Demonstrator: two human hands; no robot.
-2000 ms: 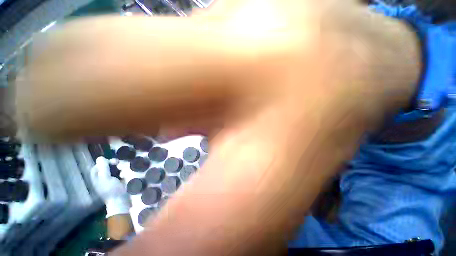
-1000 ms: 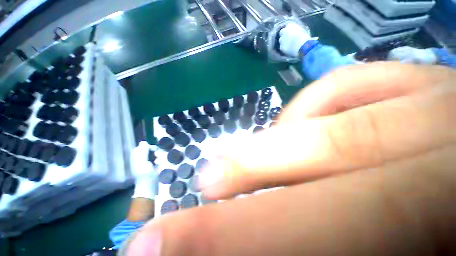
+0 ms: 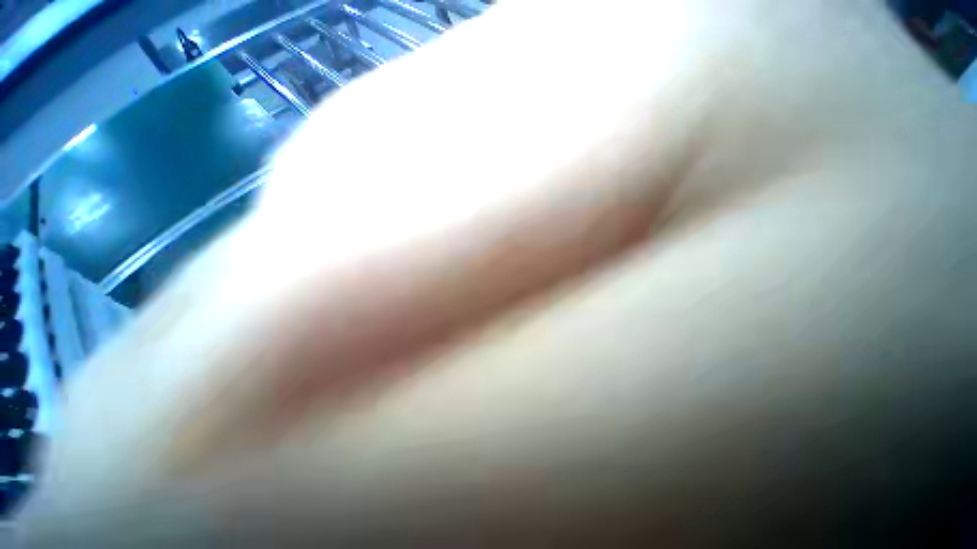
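My right hand [image 3: 514, 322], bare and blurred, is very close to the camera and covers most of the view. Its fingers cannot be made out, so whether it holds anything cannot be told. My left hand does not show. At the left edge stand stacked white foam trays [image 3: 66, 322], partly cut off. Black round parts [image 3: 15, 370] sit on the outer face of the stack. Whatever lies on the bench in front of me is hidden behind my right hand.
A green bench surface [image 3: 155, 161] with a metal edge [image 3: 182, 236] shows at the upper left. A roller conveyor [image 3: 332, 48] runs beyond it at the top. Dark, unclear shapes show at the upper right corner.
My right hand has come closer and covers the foam tray, my gloved left hand and the coworker's hands, which showed before. The tray stack has shifted further left in view.
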